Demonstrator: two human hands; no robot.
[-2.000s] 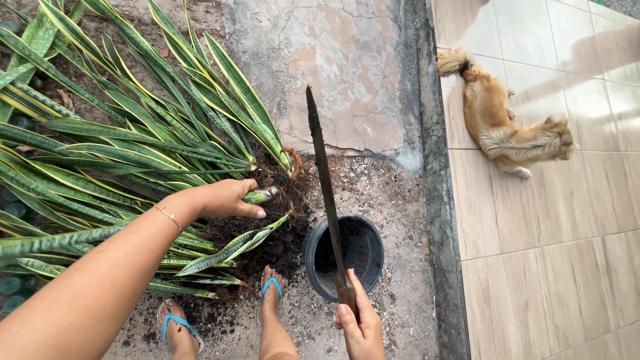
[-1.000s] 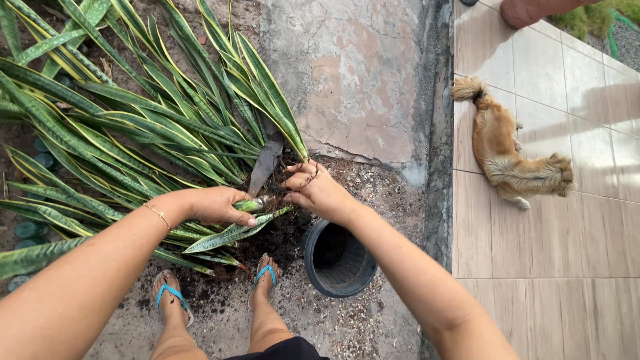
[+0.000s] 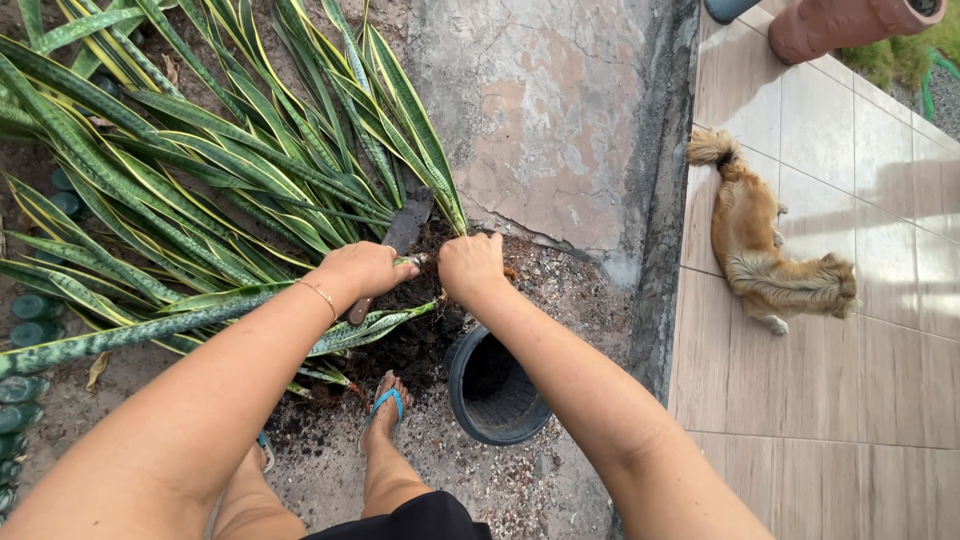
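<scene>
My left hand grips the pale base of a snake plant shoot, whose leaves run to the left. Close beside it, my right hand is closed around the base of another snake plant clump with upright yellow-edged leaves. A machete lies among the plants, its wide dark blade above my left hand and its wooden handle showing below; the middle is hidden by the hand. Roots and dark soil spread under both hands. A black plastic pot stands just below my right forearm, with some soil inside.
Many snake plant leaves cover the left side. Upturned green glass bottles edge the bed. A raised concrete curb separates the cracked slab from a tiled floor, where a tan dog lies. A terracotta-coloured planter stands at upper right.
My right hand held the machete upright two seconds ago; the machete now lies among the plants and that hand grips a clump's base. My left hand stays on a shoot.
</scene>
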